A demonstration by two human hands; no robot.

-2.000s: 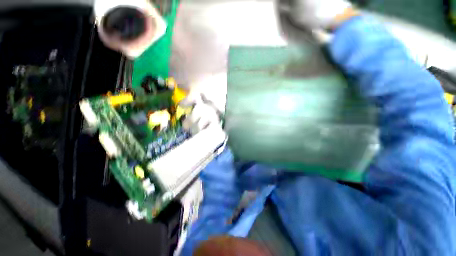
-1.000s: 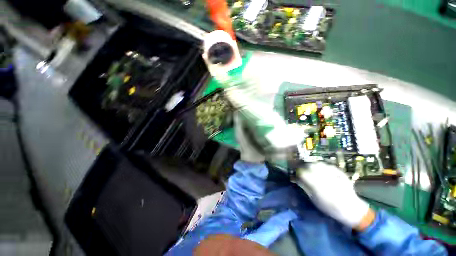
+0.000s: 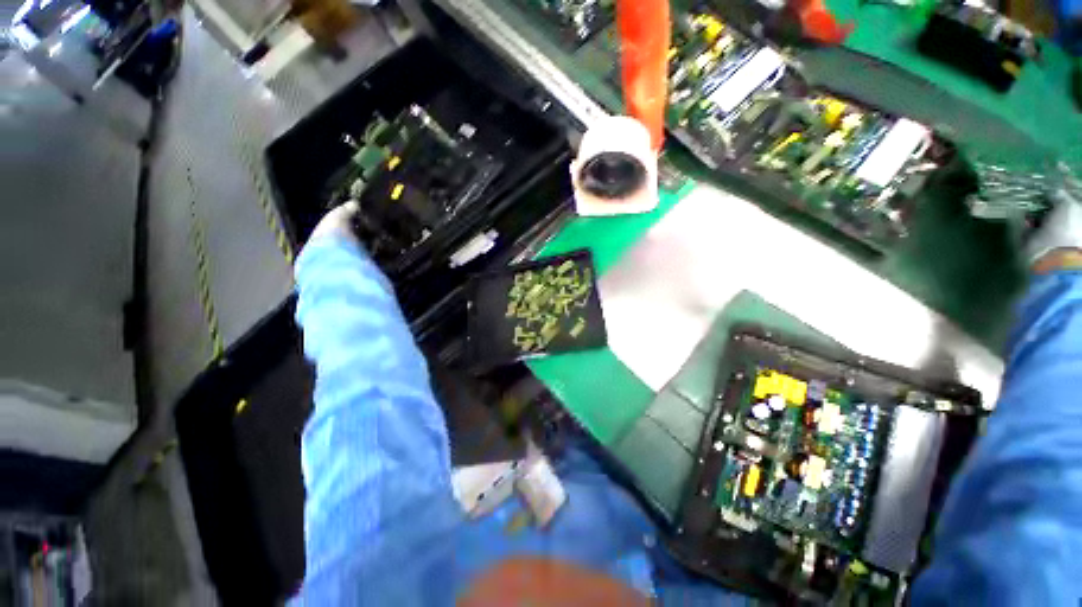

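Note:
A populated green circuit board (image 3: 795,457) sits in a black frame (image 3: 712,474) on the grey-green pad at the lower right. Neither hand touches it. My left hand (image 3: 341,222), in a white glove, reaches into the black crate (image 3: 291,166) at the upper left, at the edge of a board (image 3: 409,172) there. Its fingers are small and partly hidden, so a grip cannot be told. My right hand (image 3: 1056,228), white-gloved and cut by the right edge, is beside a blurred silvery item (image 3: 1006,192). Its grip is unclear.
A shallow black tray (image 3: 492,326) holds small olive-green parts. A white nozzle (image 3: 615,178) hangs from an orange-red arm above the mat. Loaded frames (image 3: 807,154) stand along the back. Another black crate (image 3: 255,462) is at lower left.
Both hands have left the framed board. My left hand has moved out left into the crate, my right hand far right. The view has shifted, showing more of the back line.

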